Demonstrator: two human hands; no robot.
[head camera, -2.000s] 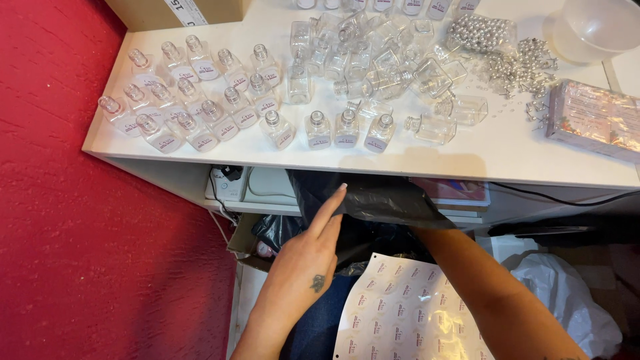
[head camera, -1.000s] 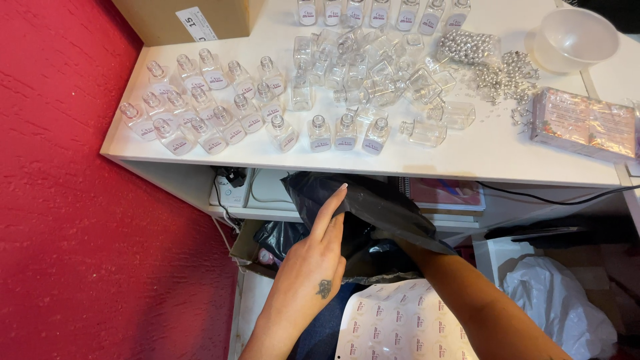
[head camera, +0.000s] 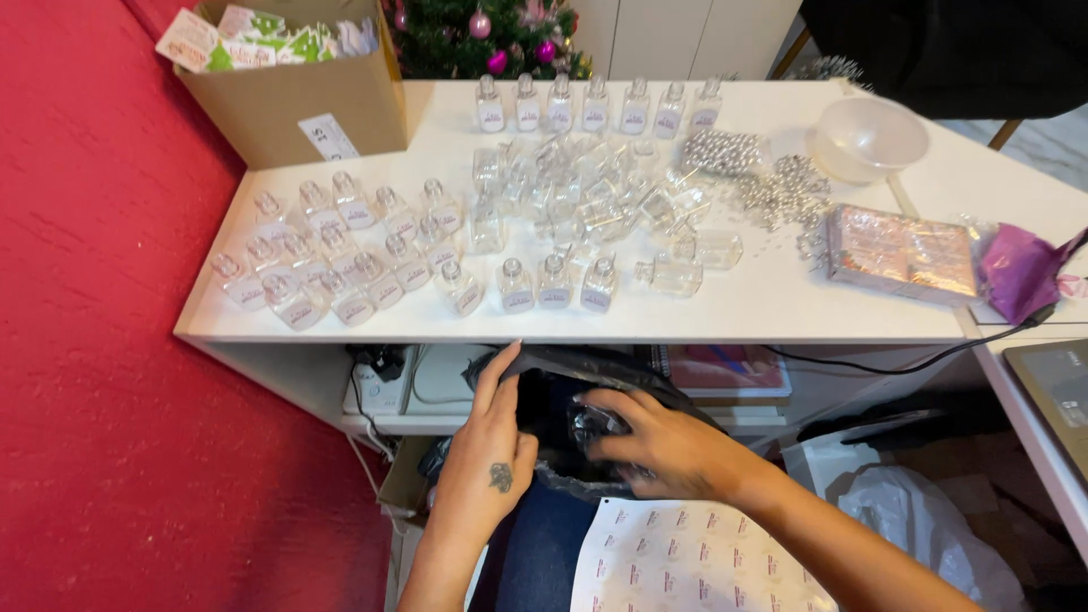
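A black plastic bag (head camera: 595, 365) lies on my lap with its mouth open below the desk edge. My left hand (head camera: 493, 450) holds the left side of its rim. In the bag's mouth, my right hand (head camera: 654, 446) has its fingers curled around clear glass-like bottles (head camera: 595, 425), partly hidden and blurred. A sheet of printed labels (head camera: 697, 557) rests on my lap under the right forearm. On the desk stand labelled clear bottles (head camera: 555, 285) in rows and a group, around a heap of unlabelled clear bottles (head camera: 595, 195).
The white desk (head camera: 382, 331) also holds a cardboard box (head camera: 297, 110), silver beads (head camera: 782, 187), a translucent bowl (head camera: 873, 140), a plastic-wrapped pack (head camera: 901, 255) and a purple packet (head camera: 1024, 268). A black cable (head camera: 884, 370) hangs along the front edge. A red wall (head camera: 110, 297) borders the left.
My right hand, hidden inside the black bag before, now shows at its mouth with clear bottles. The bag's opening is now visible. The view takes in more of the desk's far side.
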